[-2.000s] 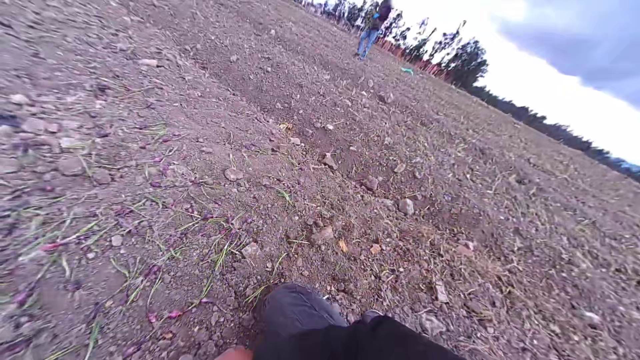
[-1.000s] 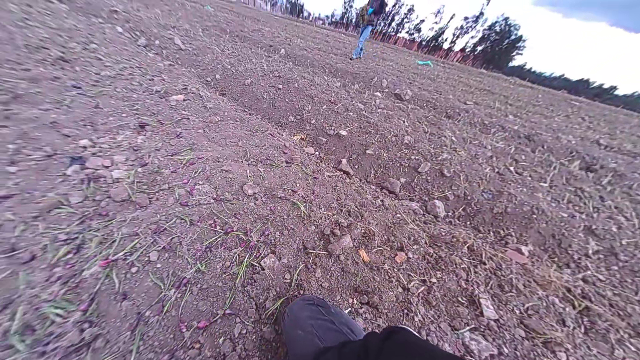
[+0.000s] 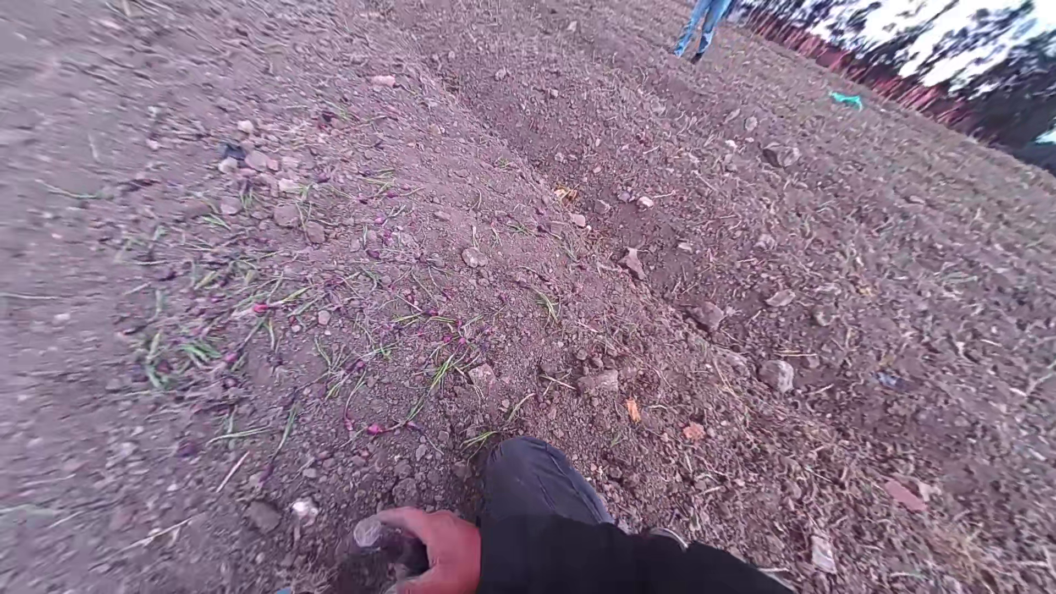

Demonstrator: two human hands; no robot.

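My right hand (image 3: pixel 441 549), at the end of a dark sleeve, is at the bottom of the view, low over the soil. Its fingers curl around a roundish, dull greyish thing (image 3: pixel 375 536) that may be a stone or clod; its kind is hard to tell. My left hand is out of view. Beyond my right hand, small reddish-purple bulbs with green tops, like onion plants (image 3: pixel 445 367), lie scattered on the dirt. My knee in dark trousers (image 3: pixel 540 478) rests beside the hand.
Stones (image 3: pixel 777 375) and dry stalks dot the sloping field. A furrow runs diagonally past the bulbs. A person in blue jeans (image 3: pixel 704 25) stands at the top. A turquoise thing (image 3: pixel 846 101) lies at the upper right, before a reddish fence (image 3: pixel 825 54) and trees.
My right hand has come into view at the bottom, its fingers around a greyish thing. The view has tilted down, so less sky shows.
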